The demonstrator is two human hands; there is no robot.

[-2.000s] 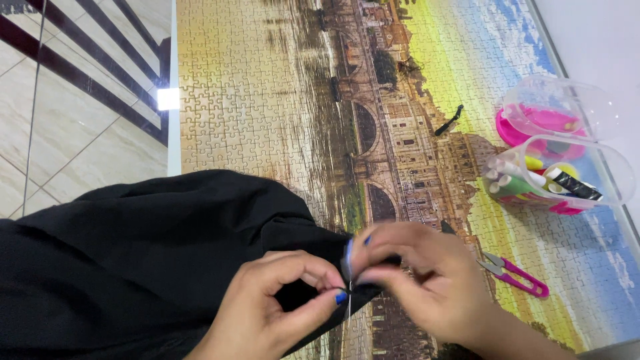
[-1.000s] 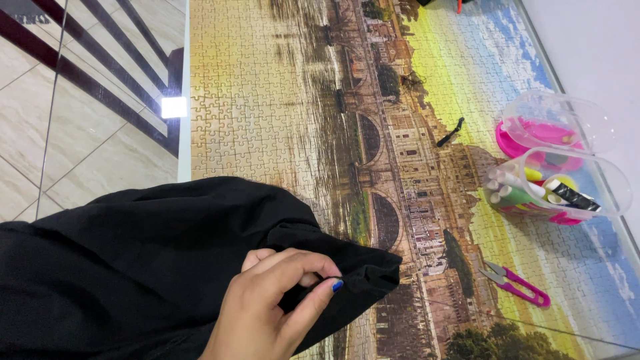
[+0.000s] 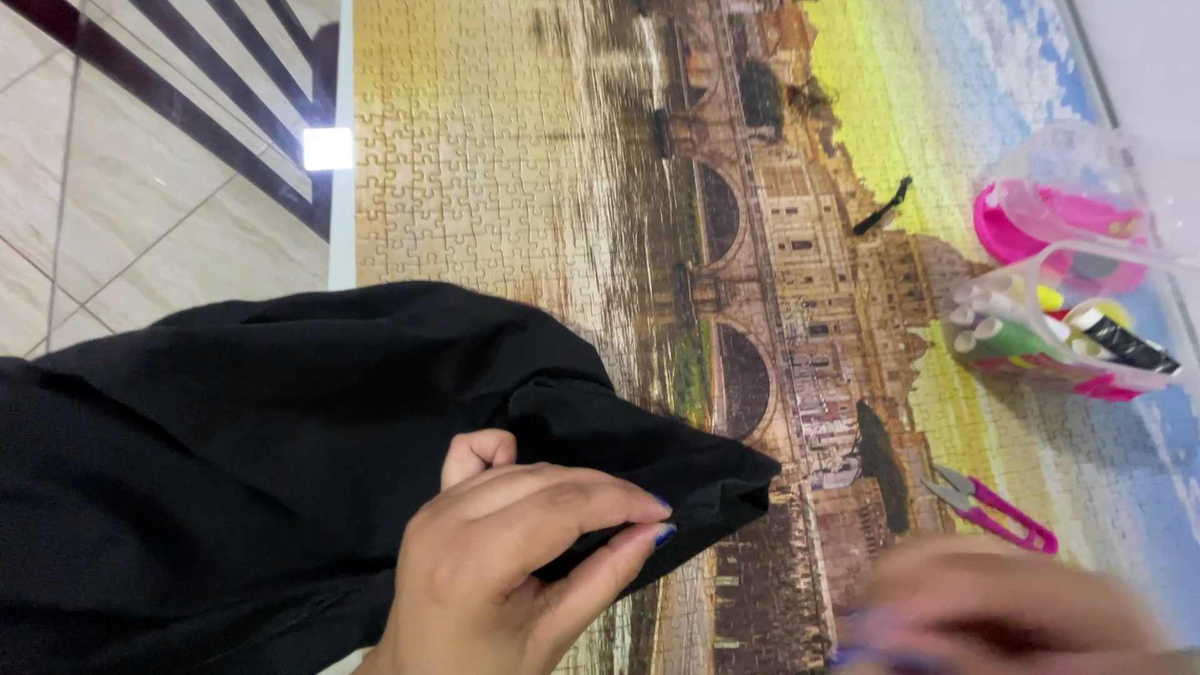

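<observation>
Black fabric [image 3: 262, 450] spreads over the left and middle of the surface, its pointed end lying on the jigsaw puzzle picture. My left hand [image 3: 553, 544] pinches the fabric near that end between thumb and index finger. At the lower right my right hand [image 3: 1003, 609] is blurred, off the fabric and just below the pink thread snips [image 3: 998, 511]. Whether it holds a needle or anything else cannot be made out.
A clear plastic container [image 3: 1050, 328] with thread spools stands at the right, by its pink-based lid [image 3: 1050, 216]. A short black strip [image 3: 883, 206] lies on the assembled puzzle [image 3: 487, 187]. Tiled floor [image 3: 141, 216] and dark slats show at upper left.
Two seconds ago my right hand was beside my left at the fabric; one second ago it was out of view. It now shows at the lower right. My left hand still pinches the fabric.
</observation>
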